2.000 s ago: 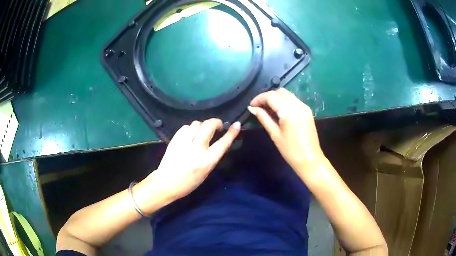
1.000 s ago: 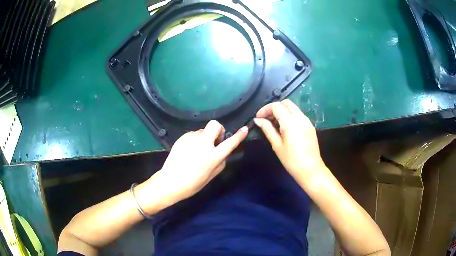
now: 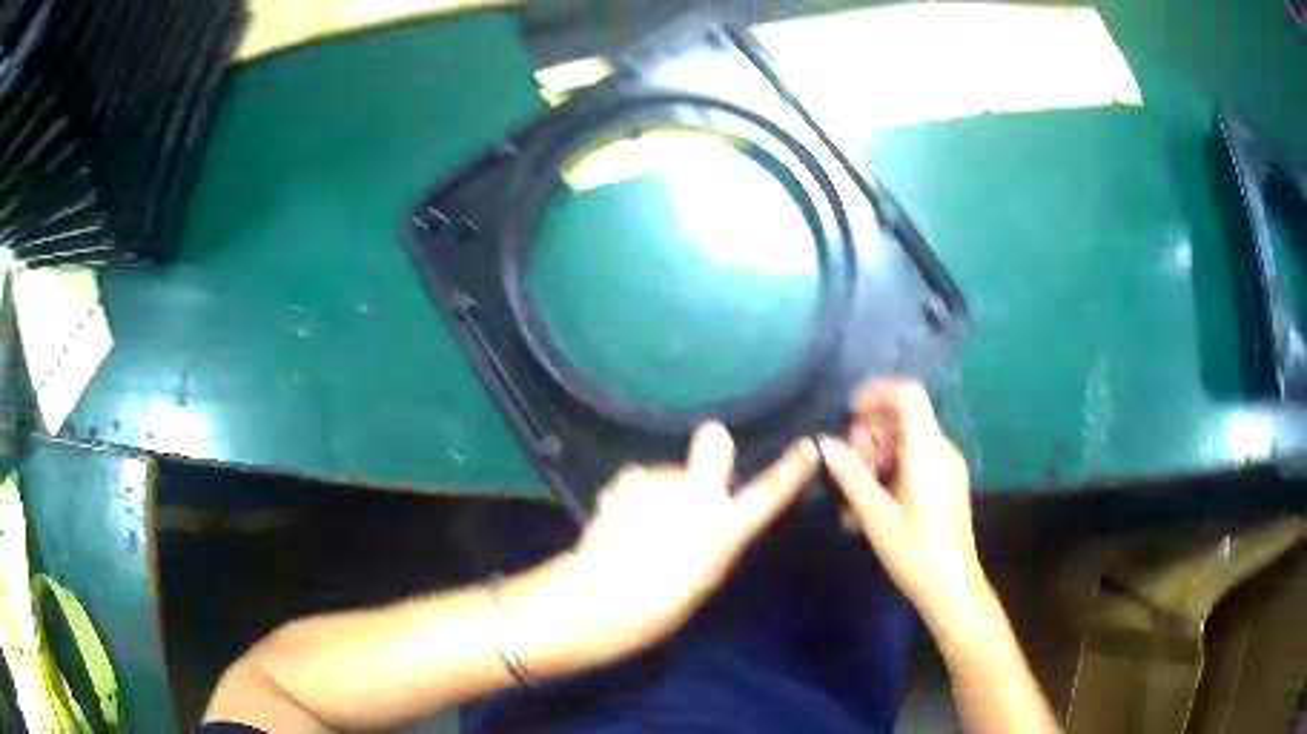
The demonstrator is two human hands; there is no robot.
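Note:
A square black plastic frame [image 3: 480, 308] with a large round opening lies on the green bench, its near corner at the bench's front edge. My left hand [image 3: 667, 538] rests on the near corner, index finger and thumb pressing at the rim. My right hand [image 3: 910, 480] is just right of it, fingertips pinched together at the frame's near right edge. A short dark piece, seemingly the sealing strip [image 3: 821, 456], shows between the fingertips. The picture is blurred, and the fingers hide most of the strip.
A stack of black frames [image 3: 122, 129] stands at the left. Another black frame [image 3: 1269, 258] lies at the right edge. A pale sheet [image 3: 975, 65] lies behind the frame. An open cardboard box [image 3: 1147, 631] is below the bench at right.
The view has shifted, so frame and hands appear lower and further right, and more of the pale sheet behind shows. My hands stay at the frame's near corner, fingertips now closer together.

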